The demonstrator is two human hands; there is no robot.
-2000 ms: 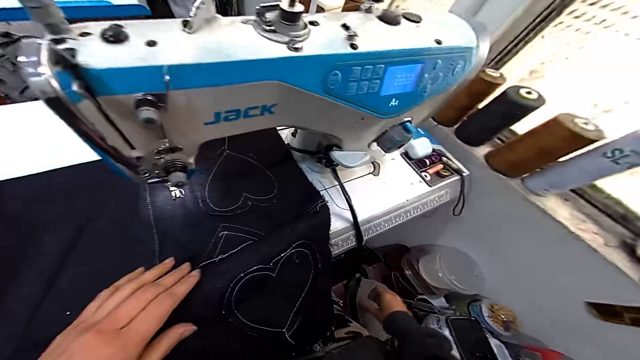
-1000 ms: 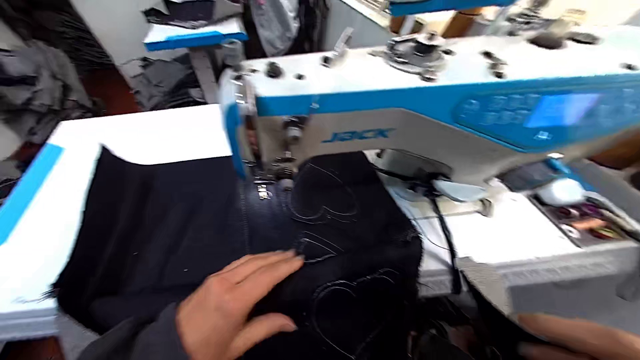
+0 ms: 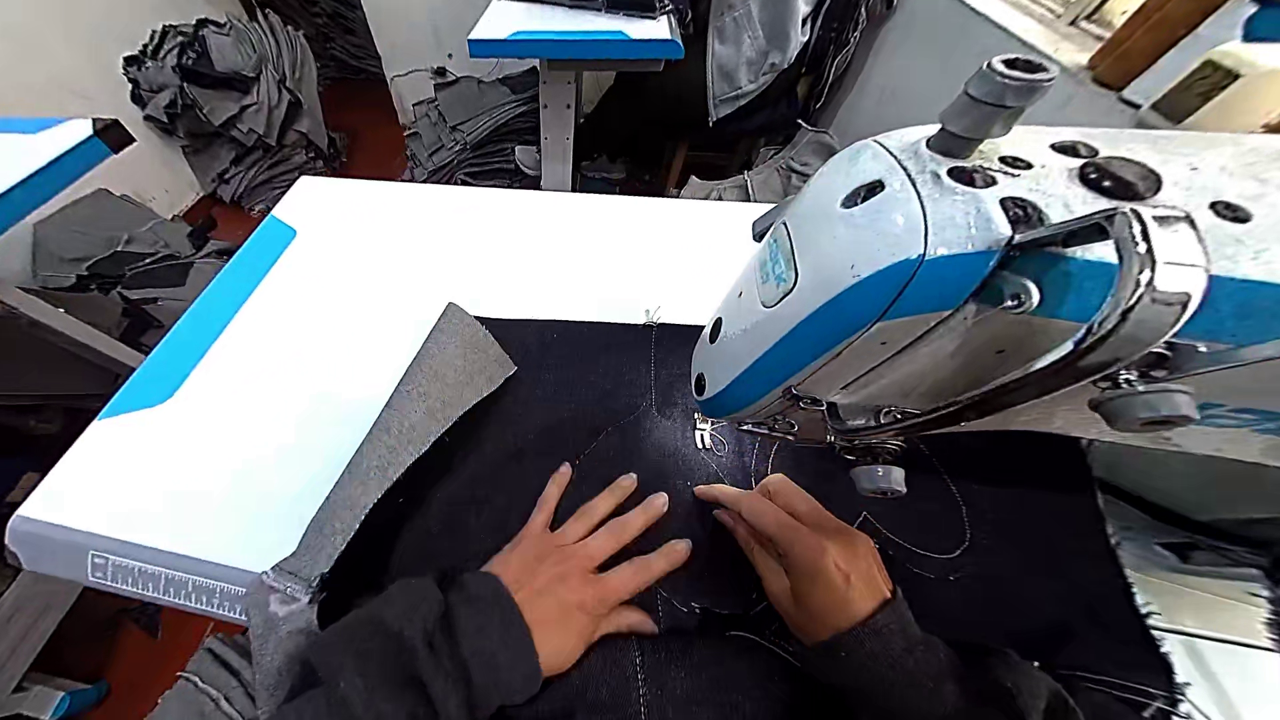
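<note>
Dark denim fabric [image 3: 560,380] with pale stitched curves and heart outlines lies across the white table of a Jack sewing machine [image 3: 860,290]. The lit presser foot [image 3: 708,432] is over the cloth. My left hand [image 3: 595,570] rests flat on the fabric with fingers spread, in front and left of the foot. Just in front of the foot, my right hand [image 3: 800,555] touches the cloth with its index finger extended and the other fingers bent; whether it pinches anything is hidden. At the left, the fabric's edge is folded over, showing its grey underside.
The white table [image 3: 330,330] has a blue strip and a printed ruler along its front edge [image 3: 170,590]. Stacks of grey and dark cut cloth [image 3: 235,110] stand at the back left. Another table [image 3: 575,45] is behind, with grey cloth hanging near it.
My right hand has come from the far right onto the cloth before the presser foot. The fabric has turned or shifted under the foot, and its left edge is now folded back. The view has swung left.
</note>
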